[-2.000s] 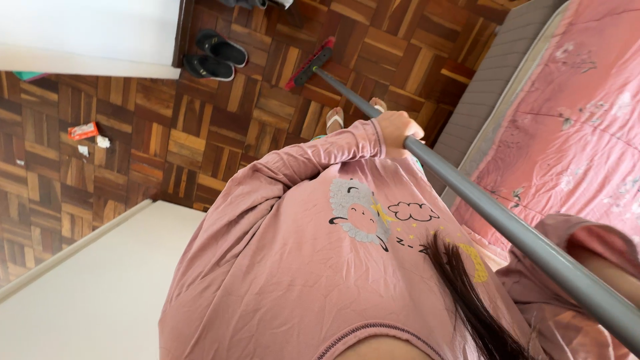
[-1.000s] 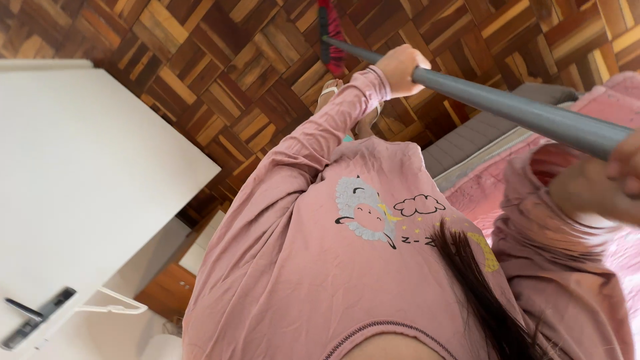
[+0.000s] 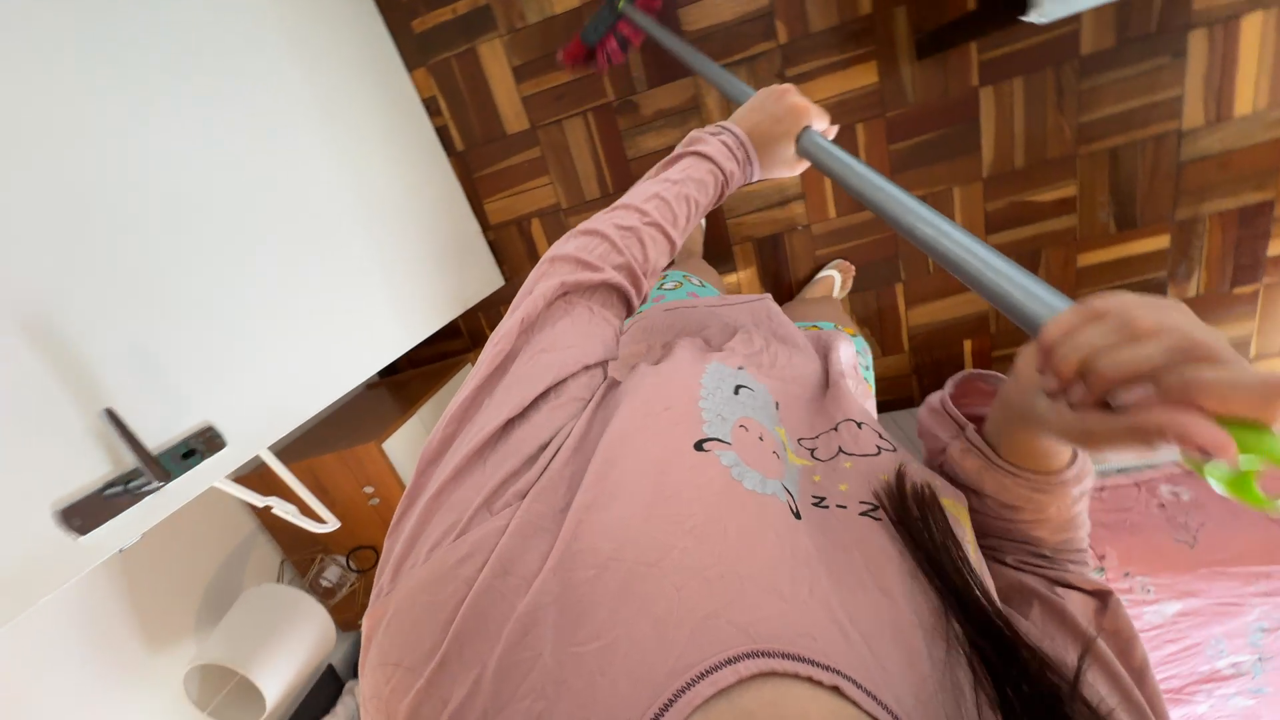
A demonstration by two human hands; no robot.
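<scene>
A broom with a long grey handle (image 3: 930, 225) slants across the view. Its dark head with red bristles (image 3: 610, 38) is at the top, over the parquet floor. My left hand (image 3: 785, 130) grips the handle partway along, its pink sleeve down to the wrist. Nearer the upper end, my right hand (image 3: 1130, 370) is wrapped round the handle, slightly blurred. A bright green piece (image 3: 1240, 465) shows just beyond that hand at the right edge; how it joins the handle is hidden.
At left stands a white door (image 3: 220, 160) with a dark metal handle (image 3: 140, 480). Below it are a white hanger (image 3: 285, 495), a wooden cabinet (image 3: 345, 480) and a white lampshade (image 3: 262, 645). A bed with a pink cover (image 3: 1190, 580) lies at lower right. My sandalled foot (image 3: 830, 280) is on the parquet (image 3: 1030, 150).
The view has turned a lot; dark slippers and an orange packet seen on the floor two seconds ago are out of view. My right hand has come into view. My left hand keeps hold of the handle.
</scene>
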